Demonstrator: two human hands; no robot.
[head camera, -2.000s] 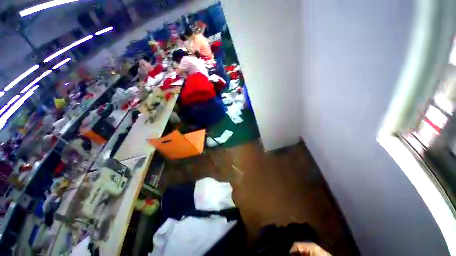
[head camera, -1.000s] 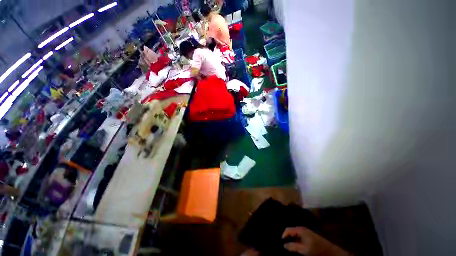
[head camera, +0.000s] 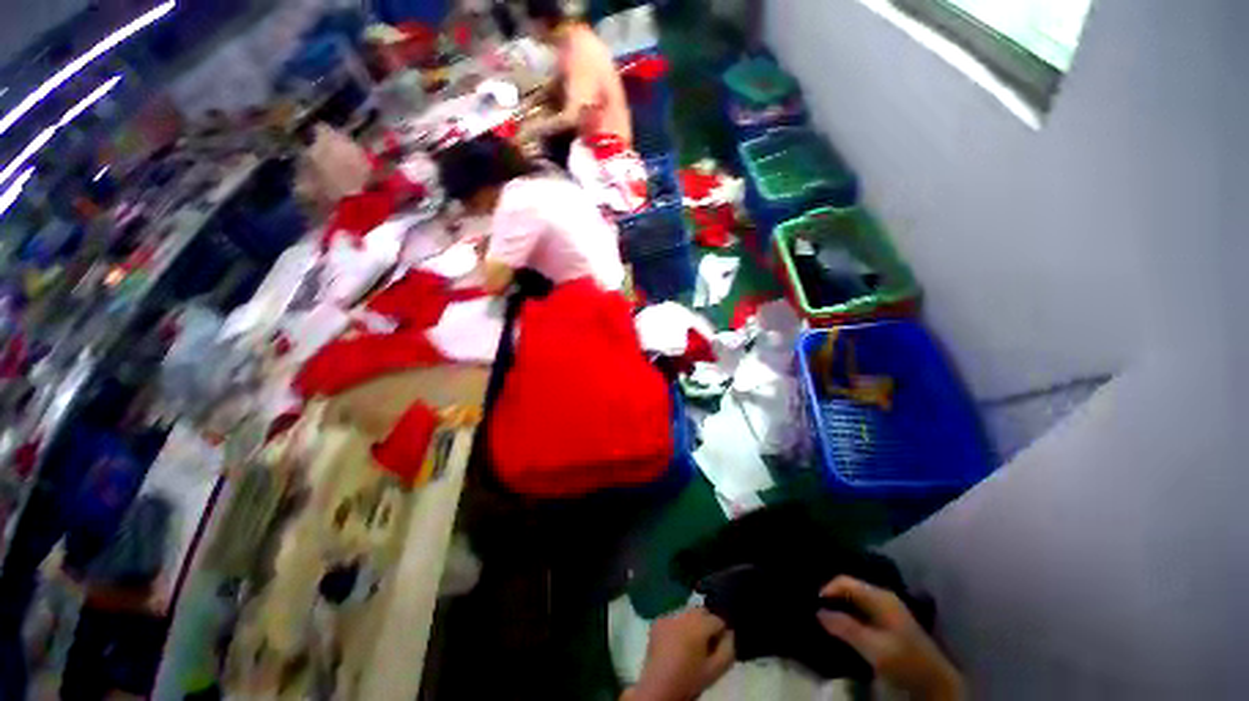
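A black garment piece (head camera: 781, 568) shows at the bottom of the view, bunched up in front of me. My left hand (head camera: 685, 649) is at its left edge with fingers closed on the cloth. My right hand (head camera: 877, 633) is at its right side, fingers curled on the cloth. Both hands are bare and slightly blurred. The piece is held above the floor; its lower part is cut off or hidden by the hands.
A blue crate (head camera: 897, 411) and a green crate (head camera: 847, 267) stand along the right wall. White and red pieces (head camera: 740, 438) lie on the green floor. A person (head camera: 555, 233) sits at the sewing table (head camera: 411, 616), red cloth (head camera: 582, 397) behind them. Another person sits beyond.
The view has moved forward past the orange box. The crates by the wall are closer. My left hand has come into fuller view on the black piece.
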